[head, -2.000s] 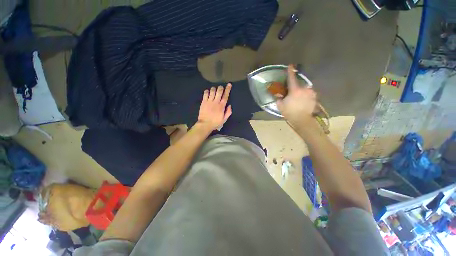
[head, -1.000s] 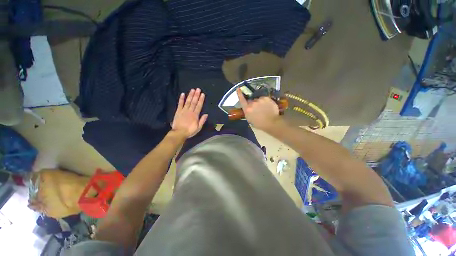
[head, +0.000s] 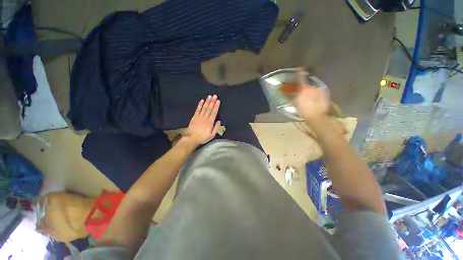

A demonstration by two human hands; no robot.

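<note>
The navy pinstripe jacket body (head: 183, 35) lies across the left and middle of the pressing table. A plain dark panel (head: 238, 104) extends from it to the right. My left hand (head: 204, 119) lies flat on this dark cloth, fingers apart, holding nothing. My right hand (head: 310, 101) is blurred and grips the orange-brown handle of the steam iron (head: 276, 96), whose silver pointed rim sits at the right end of the dark panel. Whether the iron touches the cloth or the table cannot be told.
A small dark tool (head: 290, 29) lies beyond the iron. A second iron (head: 363, 9) is at the far right edge. White paper (head: 44, 104) is at left. A dark cut piece (head: 124, 157) hangs at the near edge. A red stool (head: 104, 213) and an orange-brown bag (head: 63, 216) are below left.
Since one second ago, my right hand and the iron have moved right, off the middle of the dark panel to its right end. My left hand stays flat on the cloth. The camera view has shifted.
</note>
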